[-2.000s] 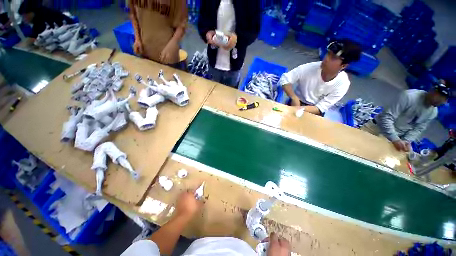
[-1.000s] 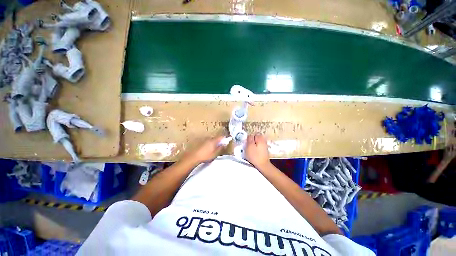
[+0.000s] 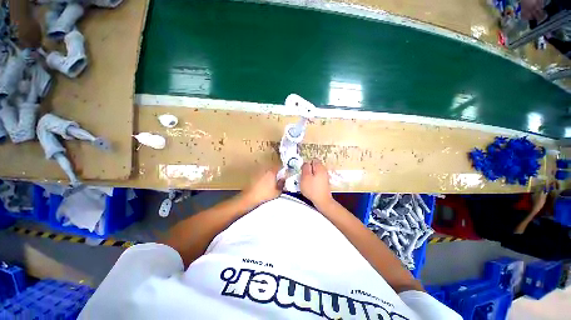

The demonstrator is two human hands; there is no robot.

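A white-grey jointed assembly [image 3: 290,149] of ringed segments lies upright in the picture, from the belt's edge to the bench's front edge. An oval white end piece [image 3: 299,105] is at its far end. My left hand [image 3: 265,184] closes on its near end from the left; my right hand [image 3: 315,182] grips the same end from the right. The fingers partly hide this end. A white teardrop piece with a pointed tip [image 3: 151,140] and a small white cap [image 3: 168,120] lie on the bench to the left.
A green belt [image 3: 250,56] runs behind the bench. Limb assemblies [image 3: 56,140] lie on the brown board at left. Blue plastic parts [image 3: 508,160] are heaped at right. A blue crate of slender mouldings [image 3: 401,226] stands below the bench. Another person's arm [image 3: 531,215] shows at right.
The view has swung down from the wider workshop to the bench. My left hand has moved from beside the loose white pieces to the assembly. The small white item at its fingertips no longer shows.
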